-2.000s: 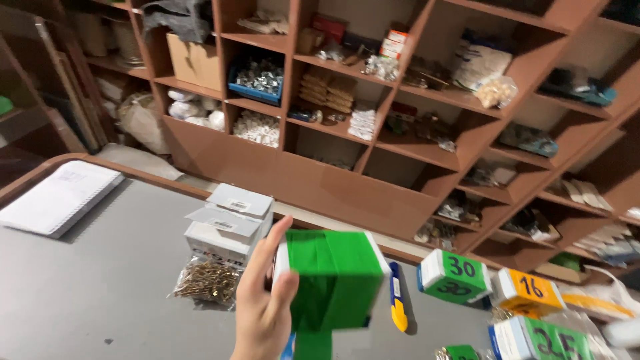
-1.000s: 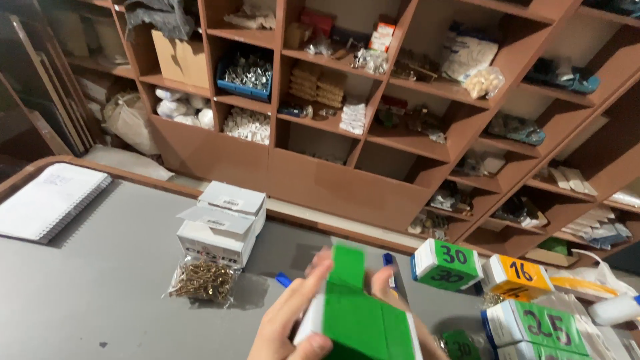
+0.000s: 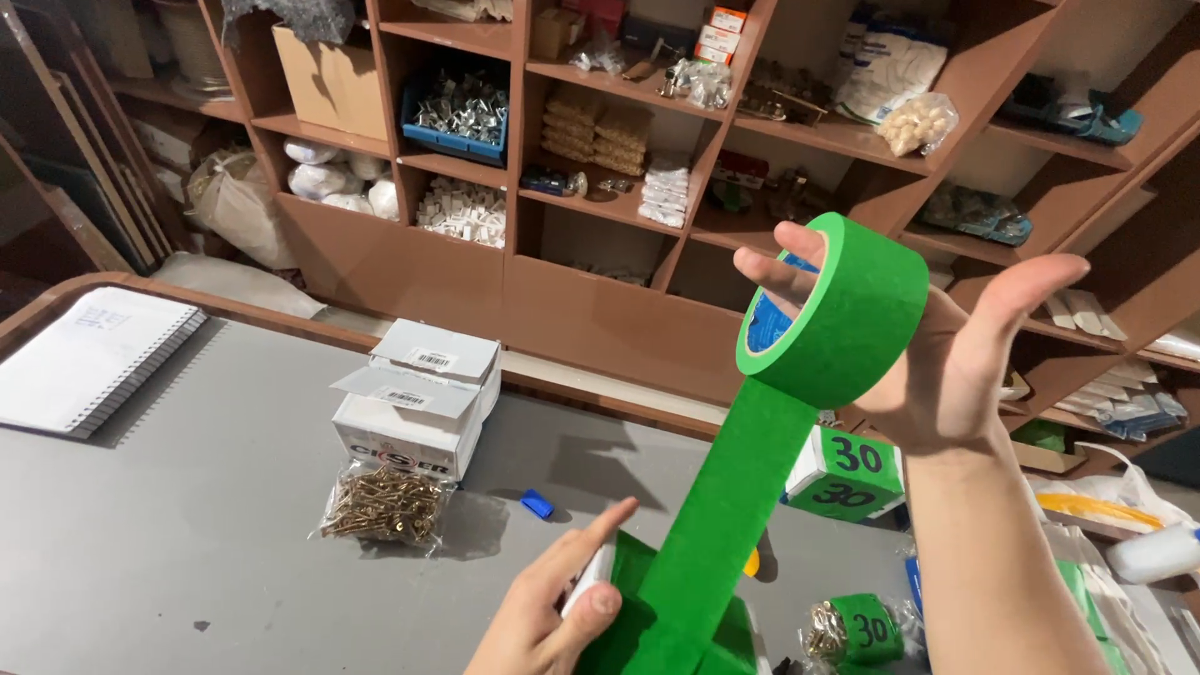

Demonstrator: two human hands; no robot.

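Observation:
My right hand (image 3: pixel 947 366) is raised at the right, with fingers through the core of a roll of green adhesive tape (image 3: pixel 844 309) and the thumb spread away. A wide strip of tape runs from the roll down to a small box (image 3: pixel 623 572) partly covered in green tape at the bottom centre. My left hand (image 3: pixel 562 600) grips that box by its white side. Left of it on the grey table lie a blue cap (image 3: pixel 537 504) and a clear bag of brass-coloured screws (image 3: pixel 384 504), next to white cardboard boxes (image 3: pixel 412 422) with their flaps up.
A spiral notebook (image 3: pixel 94 356) lies at the table's left edge. At the right are a green-taped box marked 30 (image 3: pixel 848 473) and a screw bag with a green label (image 3: pixel 867 630). Behind the table, brown shelving (image 3: pixel 403 272) holds a blue bin of metal fittings (image 3: pixel 457 112) and bagged hardware.
The tape roll now shows in my raised right hand, with a strip stretched to the box. Two seconds ago one hand was seen at the green-covered item; now both hands are in view, spread apart.

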